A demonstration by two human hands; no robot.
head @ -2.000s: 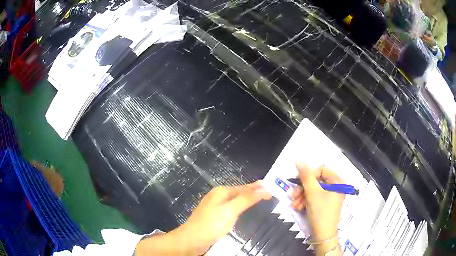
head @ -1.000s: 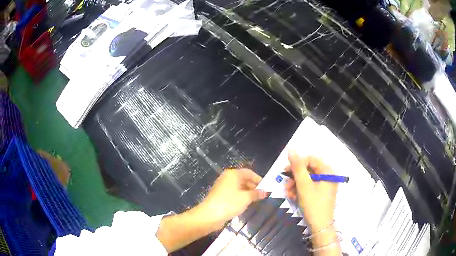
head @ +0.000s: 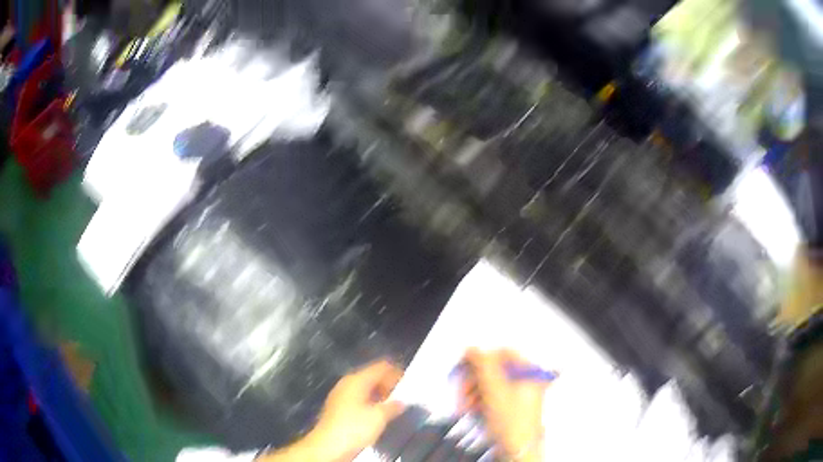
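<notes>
The frame is blurred. Flat white cartons [head: 577,406] lie in an overlapping stack at the lower right of the black-covered bench [head: 298,194]. My right hand [head: 505,397] holds a blue pen [head: 531,373] over the top carton, near a small blue label; whether the tip touches is too blurred to tell. My left hand [head: 361,401] is at the carton's left edge, fingers bent against it; its exact hold is unclear.
Another pile of white printed cartons [head: 135,189] with dark round pictures lies at the bench's far left. A red crate [head: 43,144] and a blue crate [head: 45,361] stand on the green floor at the left. Blurred dark shapes are at the upper right.
The view has swung and blurred, so both hands and the carton stack appear lower and further left. The pen is still in my right hand.
</notes>
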